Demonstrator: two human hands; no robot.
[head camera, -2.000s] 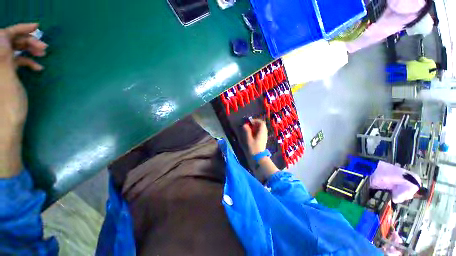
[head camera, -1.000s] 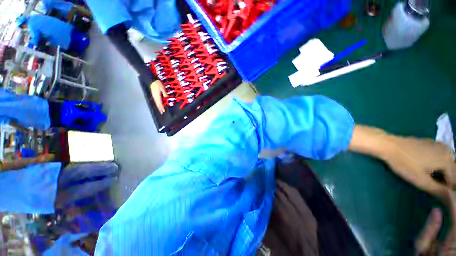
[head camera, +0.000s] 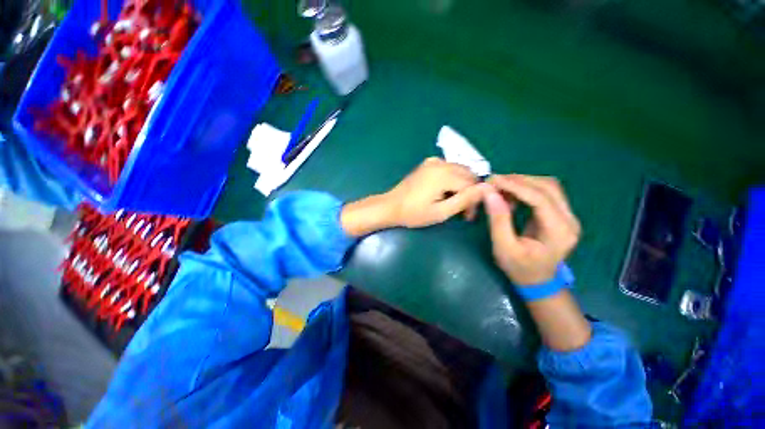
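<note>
My left hand (head camera: 428, 194) is over the green bench mat, its fingers closed on a folded white wipe (head camera: 463, 152) that sticks out beyond the fingertips. My right hand (head camera: 533, 230), with a blue wristband, meets it, thumb and fingers bent together. A small dark edge shows between the fingertips of both hands. The fingers hide most of it, so I cannot tell what it is or which hand holds it.
A blue bin (head camera: 239, 100) of red clamps (head camera: 126, 71) stands left, above a black tray of clamps. White bottle (head camera: 340, 59), blue stick (head camera: 304, 121) and white papers (head camera: 267, 151) lie near it. Right are a smartphone (head camera: 656, 243), small watch bodies (head camera: 709, 230) and another blue bin (head camera: 738, 335).
My right hand has come from the black tray beside the bench to my left hand over the mat. The view has swung left, then back to the bench between the bins.
</note>
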